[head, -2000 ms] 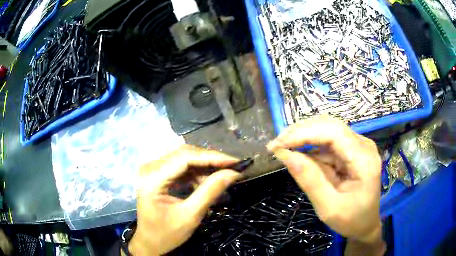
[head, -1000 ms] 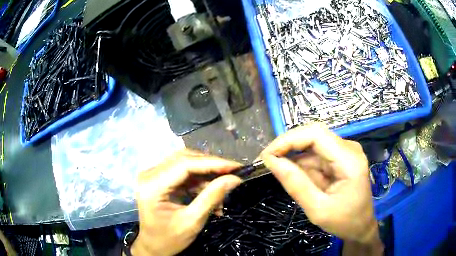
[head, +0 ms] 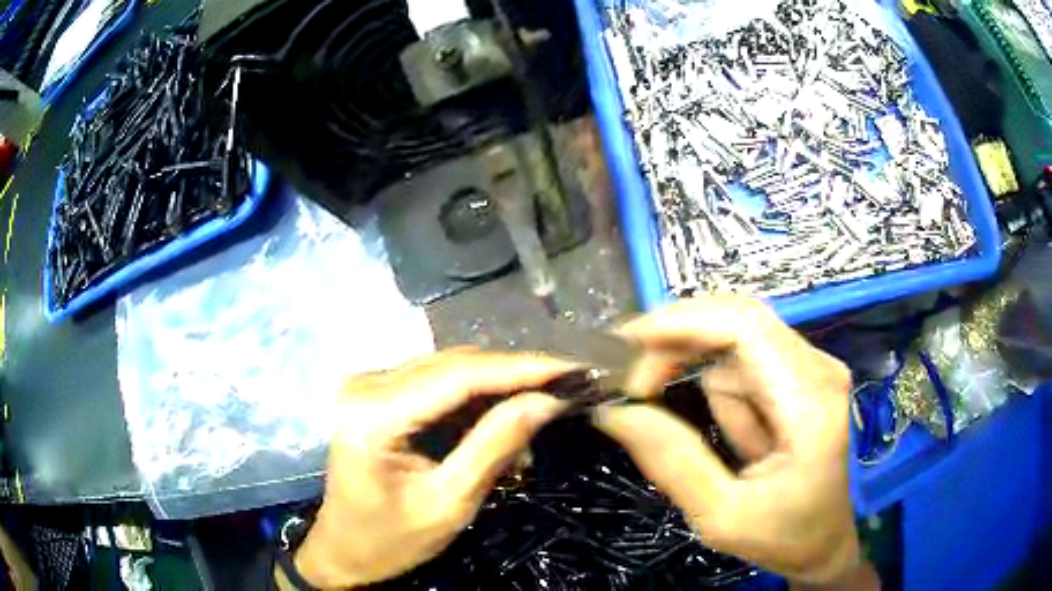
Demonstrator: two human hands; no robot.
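Observation:
My left hand (head: 444, 450) is shut on a black slender part, mostly hidden by the thumb and fingers. My right hand (head: 738, 427) is close to its right side, thumb and forefinger at the tip of that part, with a thin line showing between the right fingers. The fingertips are blurred, so I cannot tell exactly what the right hand grips. The soldering iron (head: 533, 254) points down above and behind the hands, apart from them. The right blue tray (head: 632, 196) is full of silver metal parts (head: 796, 150).
The left blue tray (head: 162, 256) holds black parts. A clear plastic bag (head: 254, 358) lies beside it. The stand base (head: 444, 248) is under the iron. Loose black parts (head: 611, 520) lie below the bench edge. Small brassy parts (head: 981, 335) lie at far right.
My right fingertips, apart from the left hand at first, have come to the black part's end and overlap it now. The bright piece seen between the hands a second ago is now blurred or hidden.

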